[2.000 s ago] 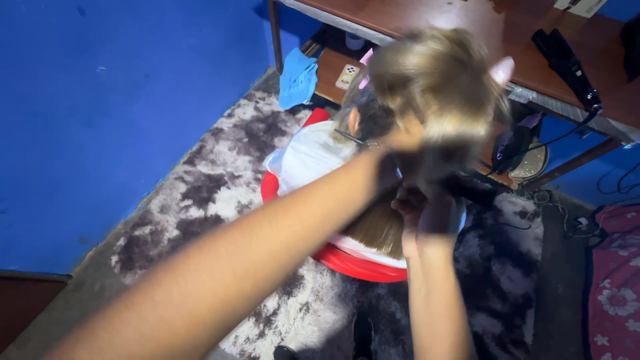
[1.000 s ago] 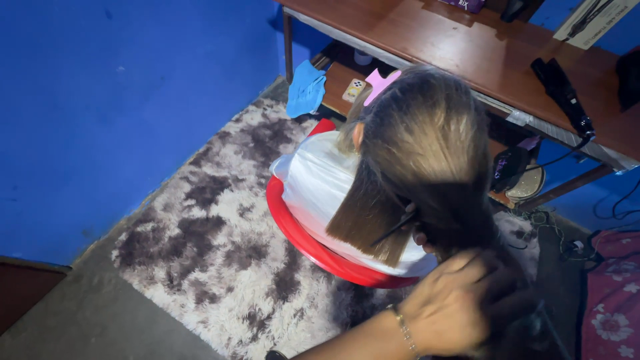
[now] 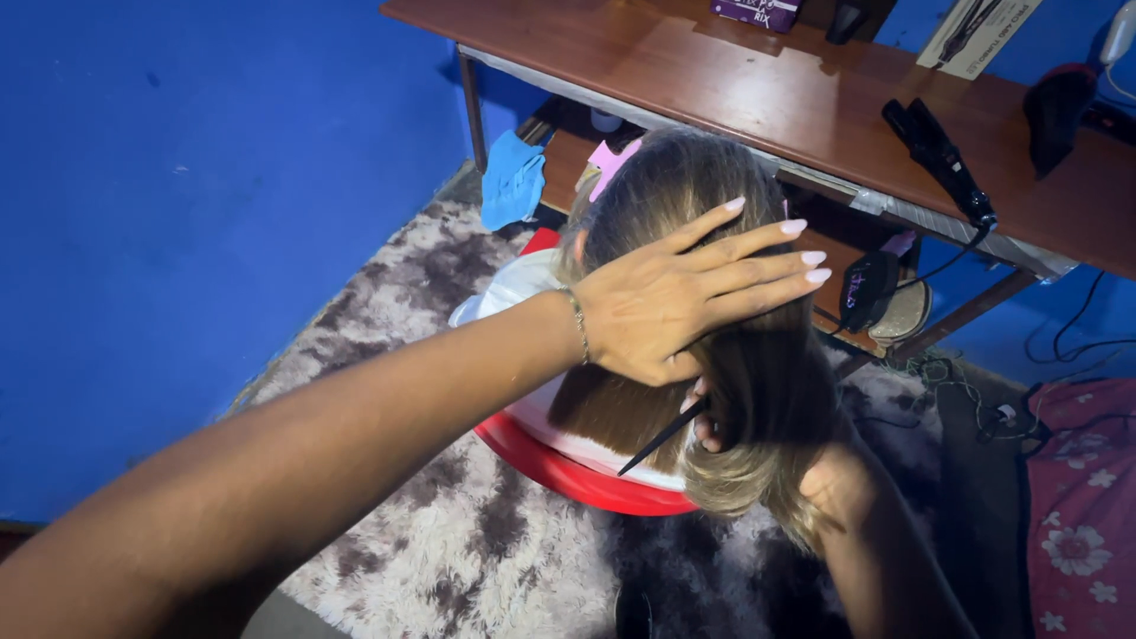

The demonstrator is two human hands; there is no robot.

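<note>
A seated person, seen from behind and above, has long straight hair with darker, blunt-cut lengths. A pink claw clip holds hair at the left of the head. My left hand lies flat across the back of the head, fingers spread, a thin bracelet on its wrist. Under the hair at the right is my right hand, partly hidden, its fingertips around a section of hair. The pointed black tail of what looks like a tail comb sticks out from those fingers. A white garment covers the person's shoulders.
The person sits on a red chair over a mottled shaggy rug. Ahead stands a brown table with a black hair straightener and a hair dryer. A blue cloth hangs at the left. Cables trail at the right.
My left hand now rests on the back of the head, where one second ago no hand lay. The hair lengths at the right are now gathered and bent over my right hand.
</note>
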